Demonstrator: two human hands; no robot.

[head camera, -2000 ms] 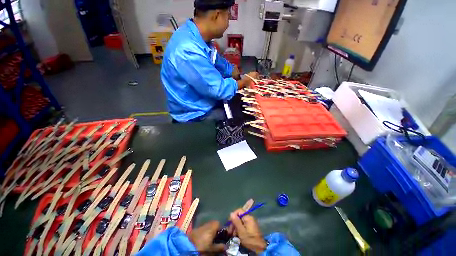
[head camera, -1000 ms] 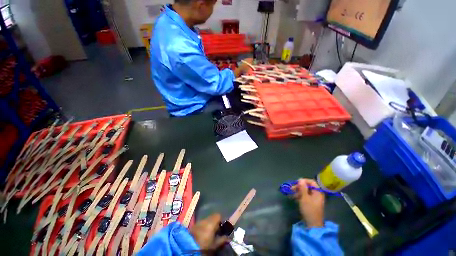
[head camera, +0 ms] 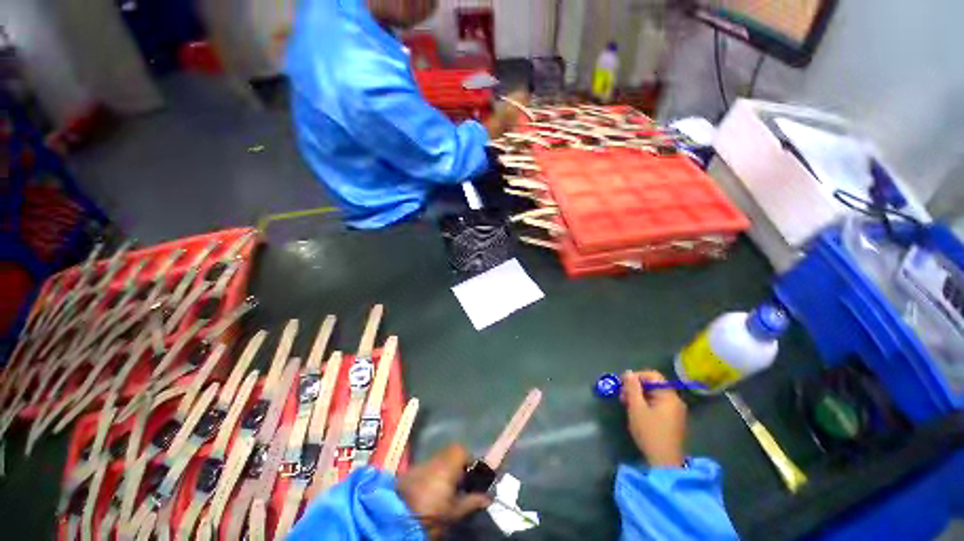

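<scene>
My left hand [head camera: 436, 488] holds a smartwatch [head camera: 479, 477] by its dark case, low in the middle. Its pale pink strap [head camera: 515, 428] points up and to the right. My right hand [head camera: 655, 418] pinches a thin blue stick tool [head camera: 682, 386]; one end is at the small round blue cap [head camera: 607, 386] on the mat. Whether the tip touches inside the cap is too blurred to tell. A crumpled white tissue [head camera: 512, 505] lies beside the watch.
Trays full of watches [head camera: 393, 365] stand at left. Stacked red trays [head camera: 645, 206], a paper sheet [head camera: 497, 294] and a black fan [head camera: 475, 241] are ahead. A white bottle [head camera: 731, 347], yellowish brush [head camera: 777, 454] and blue bin [head camera: 846, 306] are at right. A person in blue [head camera: 370, 116] is beyond.
My right hand has moved from the watch to the right, beside the cap, with the blue tool. My left hand still holds the watch low in the middle. The view has tilted downward.
</scene>
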